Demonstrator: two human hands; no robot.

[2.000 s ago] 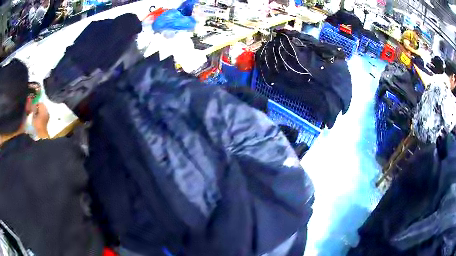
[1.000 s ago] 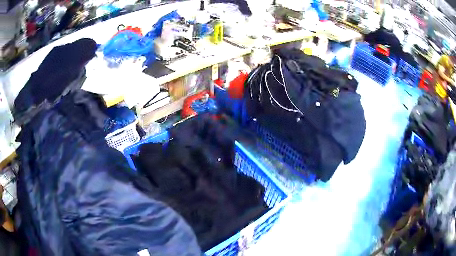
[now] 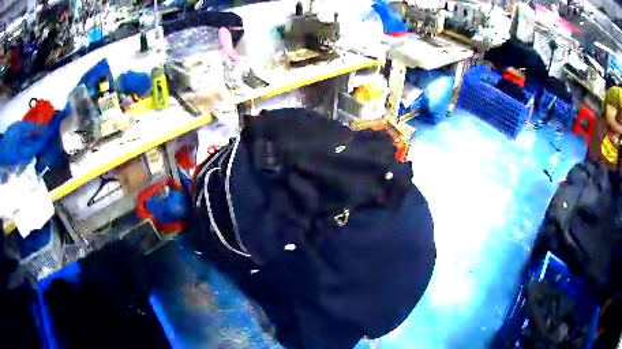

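Observation:
Neither of my hands is in the picture. Nearest in front of me is a large pile of dark navy and black garments (image 3: 327, 225), rising from the blue floor. Pale cords hang in loops down its left side, and a few small whitish spots show on the cloth. What holds the pile from below is hidden. At the lower left, more dark garments (image 3: 102, 300) lie in a blue crate (image 3: 164, 320), dim and cut off by the lower edge.
A yellow-edged worktable (image 3: 143, 140) runs behind the pile, with a dark sewing machine (image 3: 310, 34) on it. A red-rimmed basin (image 3: 164, 204) stands beneath. A blue crate (image 3: 494, 102) stands at the back right. Dark garments (image 3: 580, 211) line the right side. A person (image 3: 612, 123) shows at the right edge.
The view has moved forward along the aisle. The corded pile is now larger and nearer the centre. The navy garments at the left and the person at the left edge have left the view.

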